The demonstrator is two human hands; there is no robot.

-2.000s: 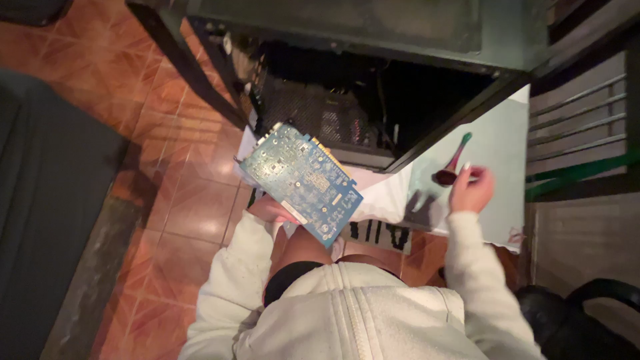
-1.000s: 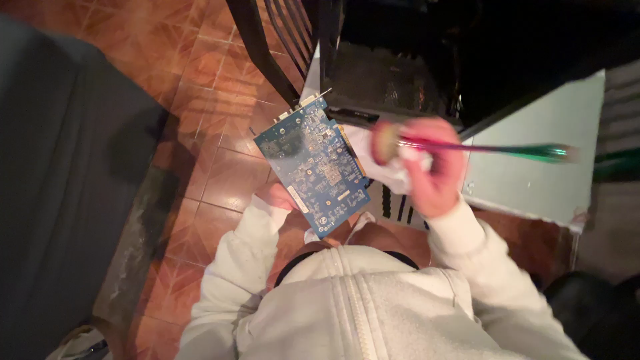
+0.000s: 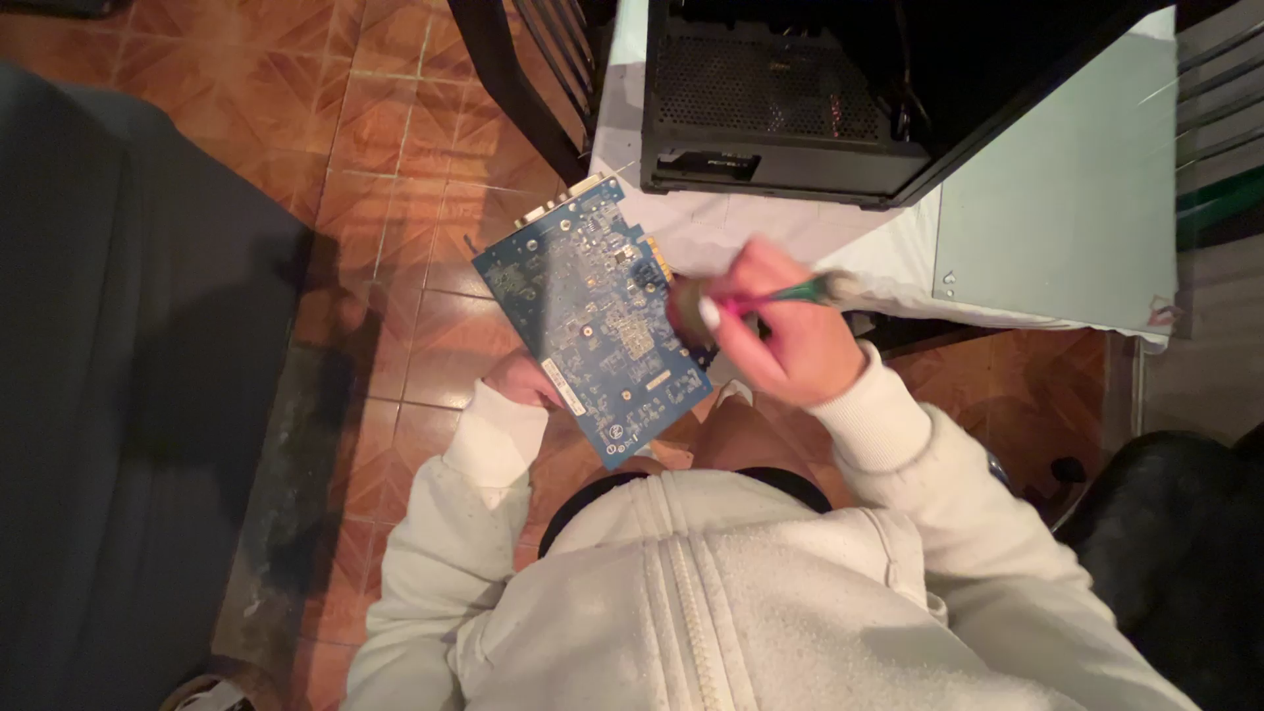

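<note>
A blue graphics card (image 3: 602, 326) is held up in front of my body with its circuit side facing me. My left hand (image 3: 528, 379) grips it by the lower left edge, and most of those fingers are hidden beneath the board. At the card's right edge, near the gold contacts, my right hand (image 3: 790, 331) holds a brush (image 3: 731, 299) with a pink and green handle. The brush head is blurred and overlaps the board's edge; whether the bristles touch it I cannot tell.
An open black computer case (image 3: 780, 163) stands on a table with a white cloth (image 3: 711, 227). A flat grey-green panel (image 3: 1047, 197) lies right of it. Dark chairs (image 3: 528, 84) flank the table, and a dark grey covered piece of furniture (image 3: 118, 346) is at the left.
My right hand picked up the brush, which lay near the panel's left part, and brought it left to the card. My left hand has kept its hold on the card.
</note>
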